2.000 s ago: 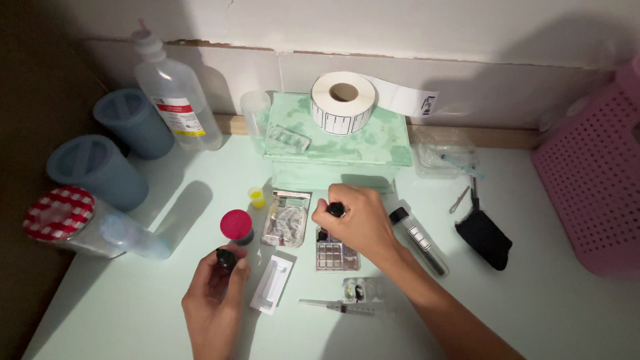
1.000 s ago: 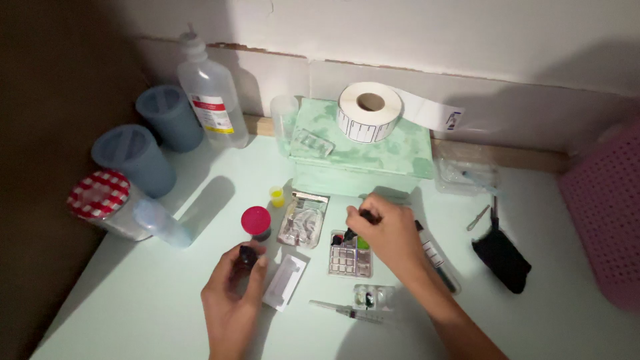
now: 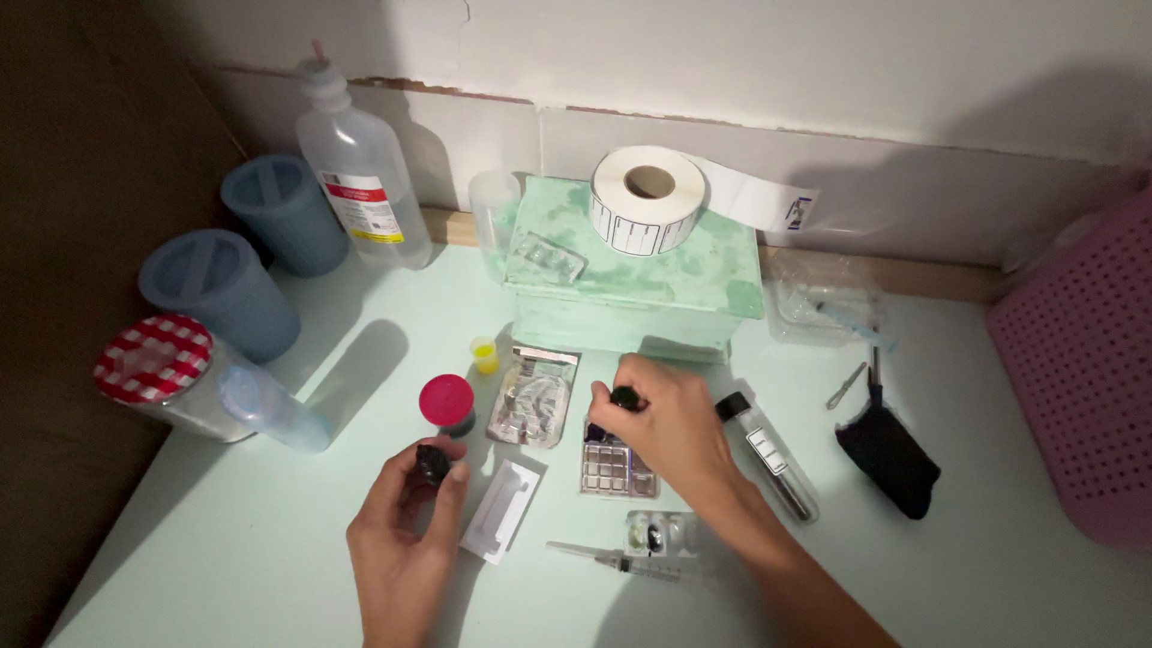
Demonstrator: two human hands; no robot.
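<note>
My left hand (image 3: 409,531) grips a small dark object (image 3: 433,464), perhaps a vial, just below a red-lidded jar (image 3: 447,401). Between the fingers of my right hand (image 3: 666,414) is a small black-topped item (image 3: 624,398), its lower part hidden. That hand covers part of a small compartment tray (image 3: 607,468). Left of the tray lies a clear plastic packet (image 3: 533,398), with a white plastic tray (image 3: 502,510) below it. A blister-like pack (image 3: 661,535) and a syringe (image 3: 630,567) lie nearer me. Right of my right hand is a black-capped clear tube (image 3: 767,457).
A green box (image 3: 630,319) carries a roll of labels (image 3: 648,200). Blue lidded cups (image 3: 220,292), a clear bottle (image 3: 360,171) and a jar with a checked lid (image 3: 155,358) stand left. A black pouch (image 3: 888,457), a clear container (image 3: 823,301) and a pink basket (image 3: 1080,378) are right.
Both hands still hold their small dark items. The green seen beside my right fingers a second ago no longer shows, and the hand covers more of the compartment tray's upper part.
</note>
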